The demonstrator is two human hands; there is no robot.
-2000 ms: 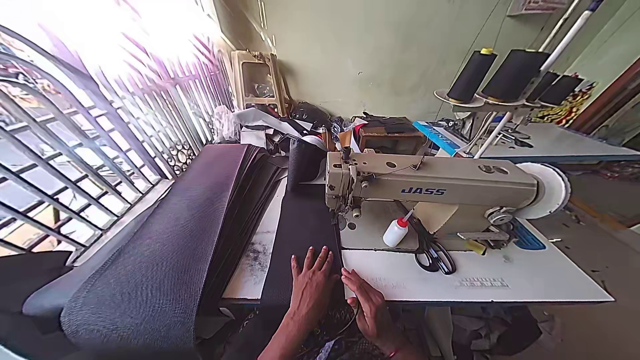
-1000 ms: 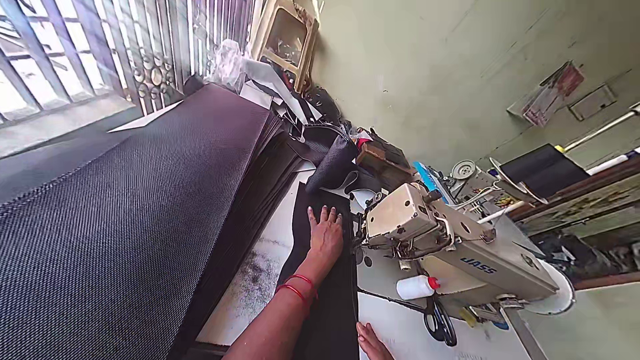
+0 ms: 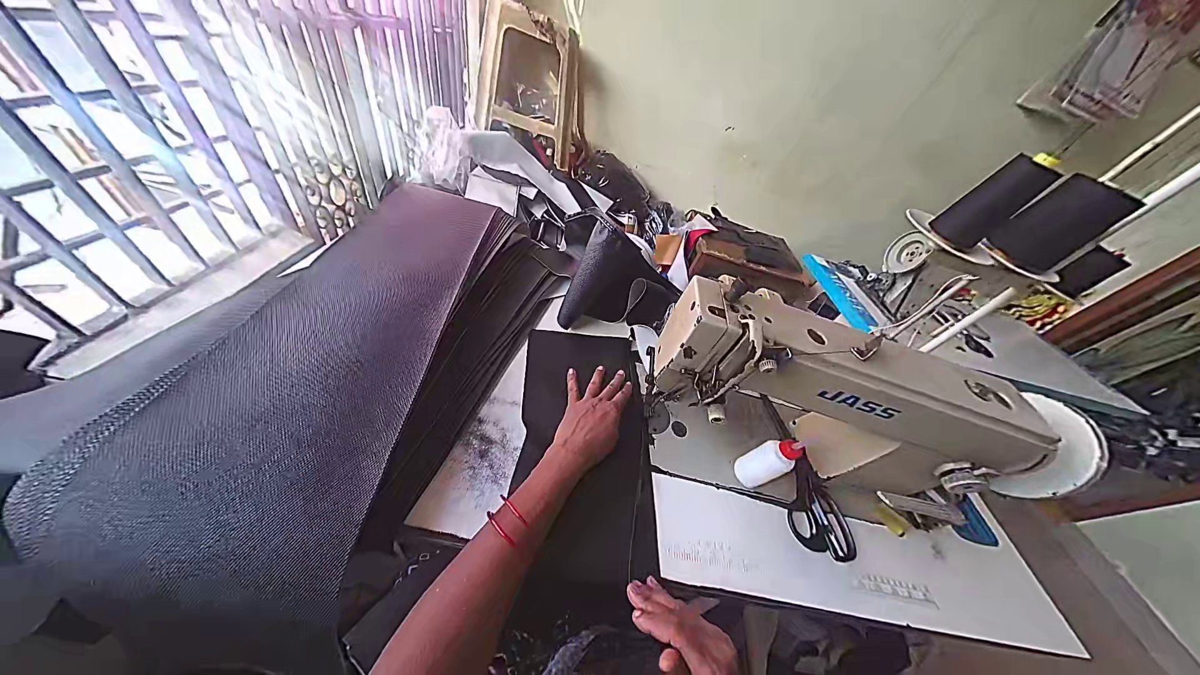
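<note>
A strip of black fabric [image 3: 586, 506] runs lengthwise over the sewing table, its right edge beside the needle area of a JASS sewing machine [image 3: 872, 384]. My left hand [image 3: 591, 422] lies flat on the strip with fingers spread, just left of the machine head. At the table's front edge is my right hand [image 3: 680, 623], its fingertips by the strip's right edge; whether it grips the cloth cannot be told. A white bottle with a red cap [image 3: 764, 463] lies under the machine arm, next to black-handled scissors [image 3: 820, 525].
A tall stack of dark textured material [image 3: 375, 281] fills the left side by the window grille [image 3: 178, 141]. Behind the machine are a cardboard box [image 3: 750, 253] and scraps. Black thread cones [image 3: 998, 202] stand on a rack at the right; a plastic chair [image 3: 525, 75] is at the wall.
My left hand has moved forward along the fabric, away from my right hand, since two seconds ago. A dark piece now lies folded behind the strip. The view has shifted and tilted.
</note>
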